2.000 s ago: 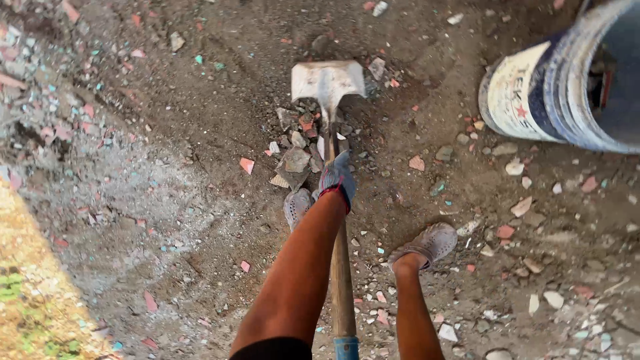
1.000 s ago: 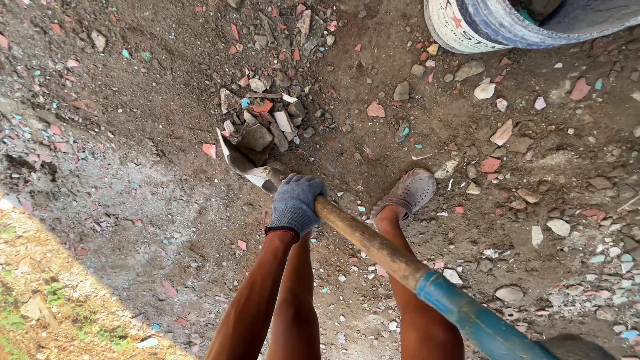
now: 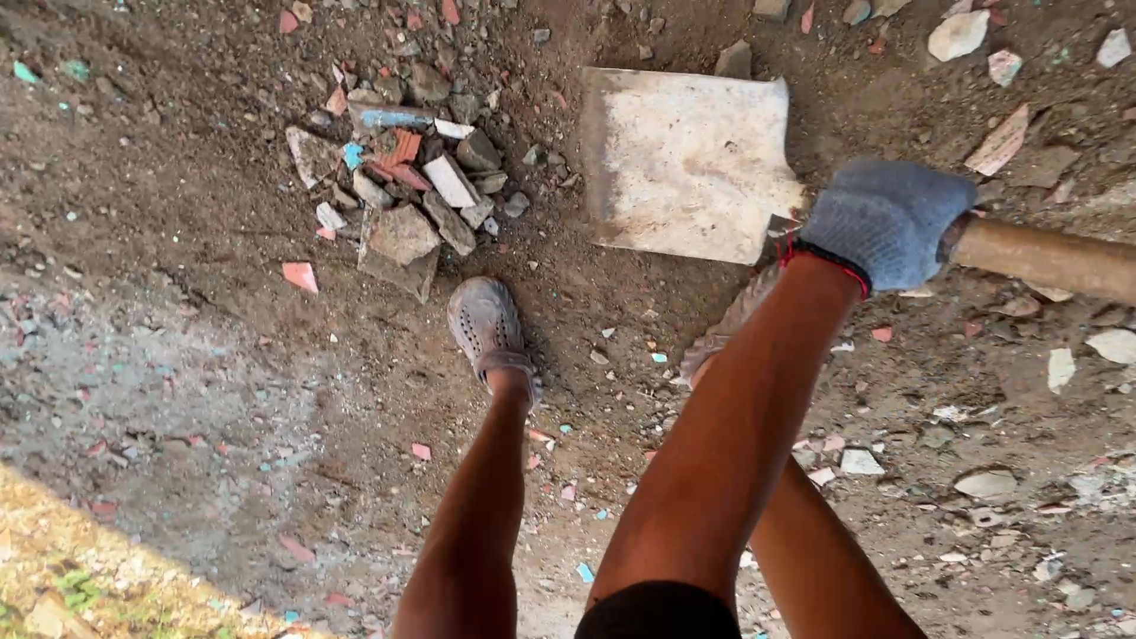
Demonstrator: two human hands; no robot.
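My left hand (image 3: 887,222), in a grey-blue knitted glove with a red and black cuff, is closed around the shovel's neck, just behind the blade. The wide, flat shovel blade (image 3: 692,164) is pale and dirt-stained, has its edge facing left and carries no rubble. Its wooden shaft (image 3: 1047,257) runs out of the right edge of the view. Left of the blade, apart from it, lies a heap of broken concrete and tile pieces (image 3: 404,231) on the dirt. My right hand is out of view.
One foot in a grey clog (image 3: 488,328) stands just below the heap. The other clog (image 3: 737,319) is partly hidden behind my left forearm. Loose tile chips and stones (image 3: 998,142) are scattered over the dirt ground, and a sunlit patch (image 3: 80,568) lies at the lower left.
The shovel blade, at the heap's lower left a second ago, is now to the right of the heap with its face level. The bucket has left the view as the view shifted.
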